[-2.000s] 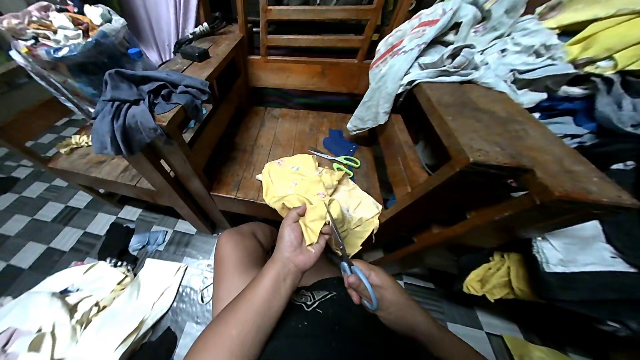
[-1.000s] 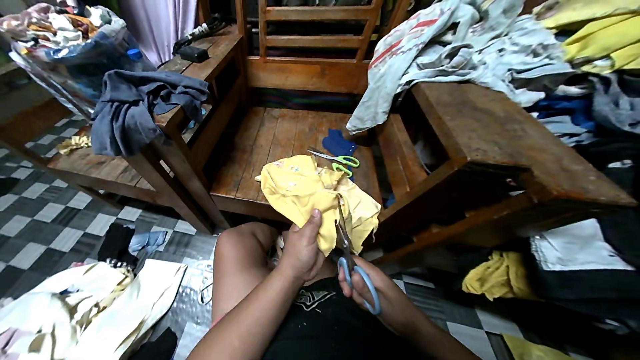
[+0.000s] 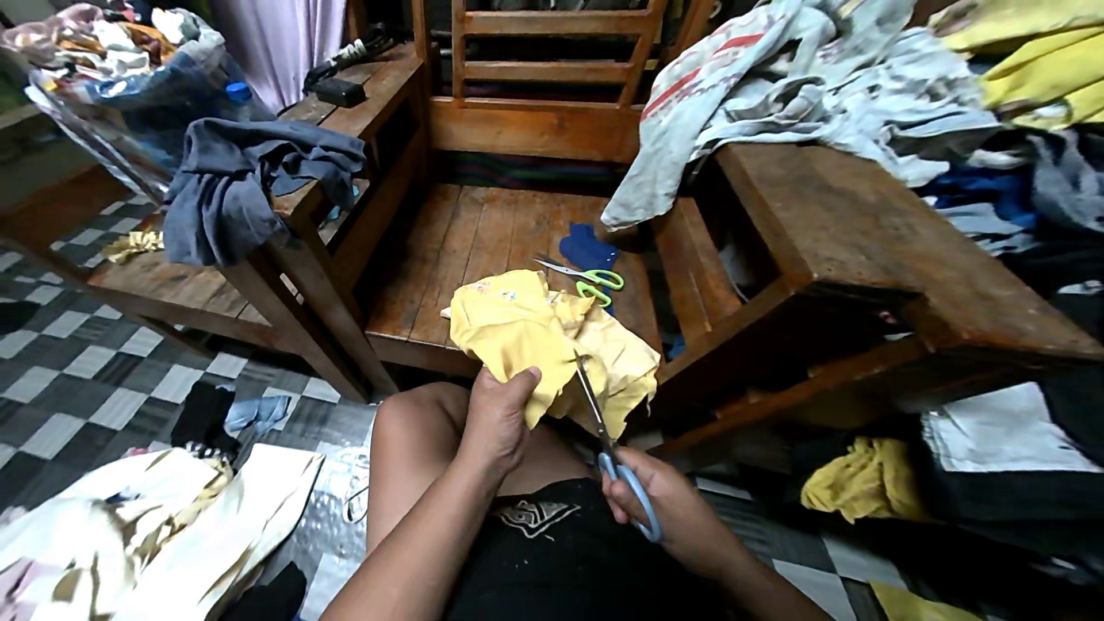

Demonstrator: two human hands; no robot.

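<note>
Yellow cloth (image 3: 517,323) with a small print lies over the front edge of a wooden seat (image 3: 466,228). My left hand (image 3: 504,414) pinches its lower edge between thumb and fingers. Blue-handled scissors (image 3: 595,401) are in my right hand (image 3: 660,500), their blades pointing up and away, the tips at the cloth beside its paler part. Behind the cloth, green-handled scissors (image 3: 595,280) rest on the seat next to a dark blue cloth piece (image 3: 588,247). My left fingertips are partly hidden by the cloth.
A grey cloth (image 3: 233,185) hangs over the left armrest. Pale cloths (image 3: 776,95) drape over the right armrest (image 3: 880,224). A clear plastic bag of scraps (image 3: 155,78) stands at upper left. Cream cloth (image 3: 172,526) lies on the checkered floor; more yellow cloth (image 3: 867,479) is at right.
My left hand has shifted its hold along the yellow cloth. The scissor blades, closer to upright one second ago, now lean further left, and the near flap of cloth hangs differently.
</note>
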